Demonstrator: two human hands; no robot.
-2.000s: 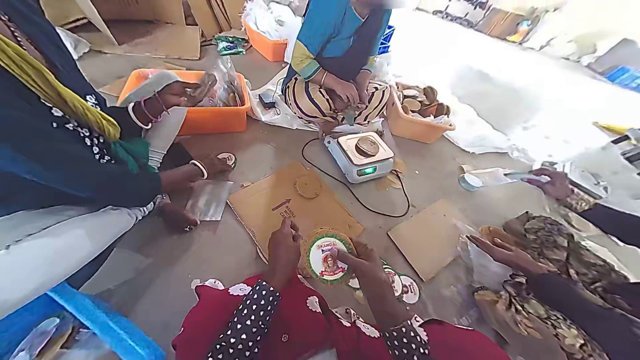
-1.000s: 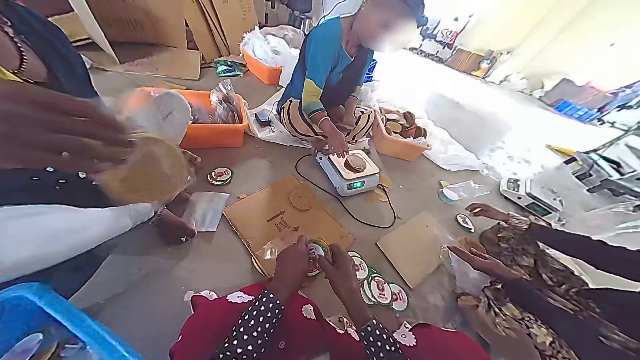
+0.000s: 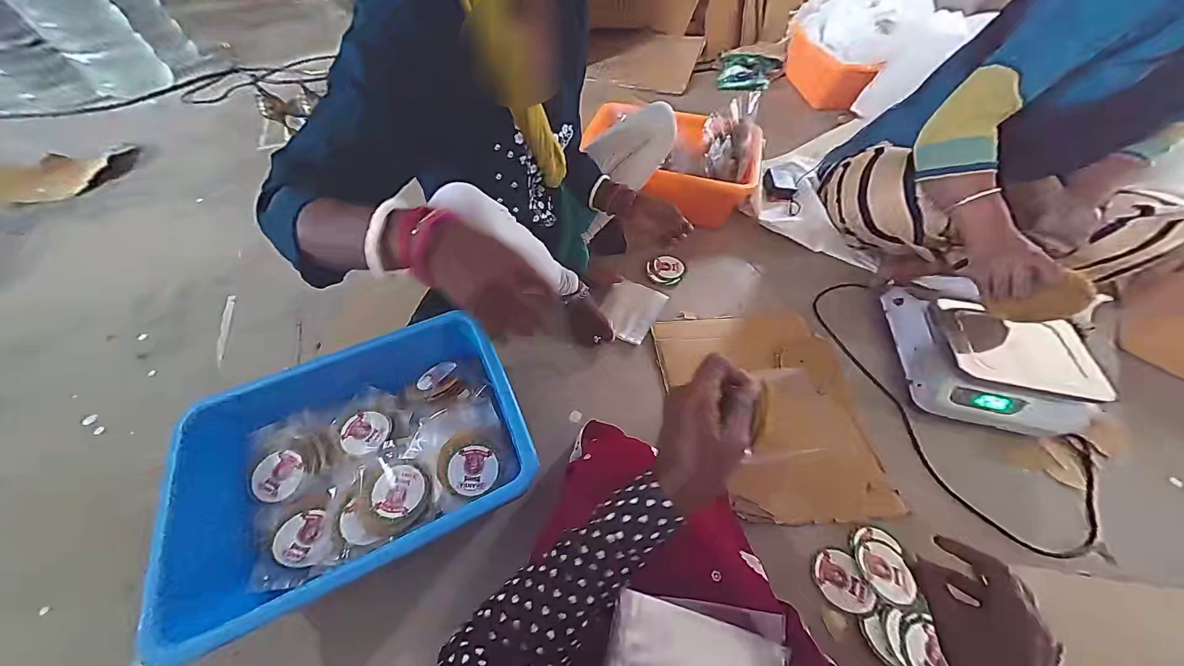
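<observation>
My left hand (image 3: 708, 430), in a dotted sleeve, is closed around a round brown item (image 3: 760, 413), with clear plastic beside it, over a flat cardboard sheet (image 3: 832, 453). The fingers hide much of that item. Low on the right, my right hand (image 3: 994, 606) has its fingers apart, next to a loose pile of round printed labels (image 3: 885, 569) on the floor. Clear plastic bags (image 3: 694, 634) lie on my lap. To my left, a blue tub (image 3: 347, 592) holds several packed round items with printed labels (image 3: 398, 490).
A person's hand (image 3: 495, 277) is blurred above the tub's far edge; their other hand (image 3: 647, 217) is near an orange tub (image 3: 708, 199). Another person's hand (image 3: 1022, 273) holds a round brown item over a digital scale (image 3: 999, 361). The scale's black cable (image 3: 925, 462) curves across the floor.
The view has swung left, bringing the blue tub fully in. My hands, close together over the labels a second ago, are now apart, the left over the cardboard and the right beside the labels.
</observation>
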